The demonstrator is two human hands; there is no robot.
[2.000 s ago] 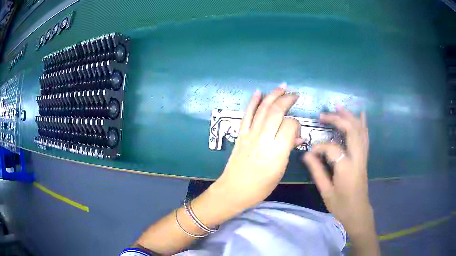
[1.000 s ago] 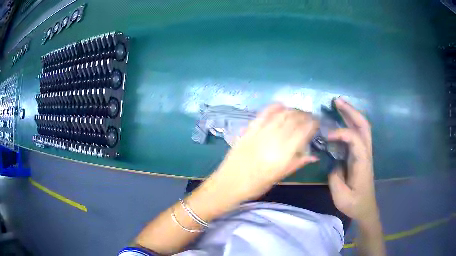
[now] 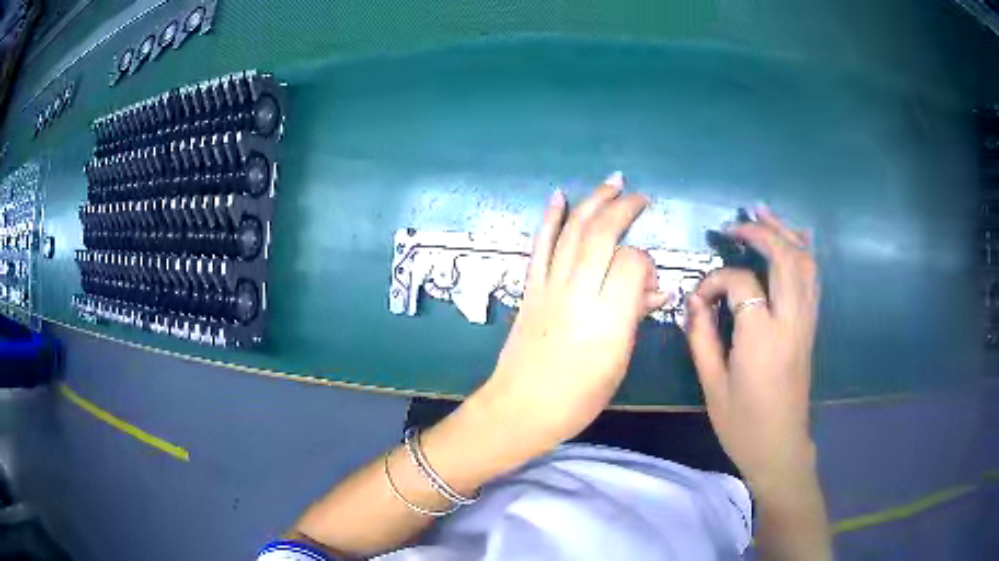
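Observation:
A silver-white four-unit strip (image 3: 473, 287) lies pale face up on the green bench, its straight rail on the far side and its scalloped edge towards me. My left hand (image 3: 581, 307) lies over its middle, thumb and index finger close together at the strip, other fingers spread beyond the rail. My right hand (image 3: 756, 312) is at the strip's right end, thumb and index finger nearly meeting at its near edge. A small dark piece shows by the right hand's upper fingers; whether it is held or part of the strip I cannot tell. The strip's middle is hidden.
A block of stacked black ribbed strips (image 3: 175, 208) stands at left. Single loose strips (image 3: 164, 42) lie beyond it on the far side. Flat pale panels (image 3: 20, 236) are at far left. The bench's near edge (image 3: 362, 385) runs before my body, above a grey floor with yellow lines.
The strip has shifted left under my hands. It looked blurred and partly lifted a second ago and now lies flat. The loose strips at the far left have moved rightwards.

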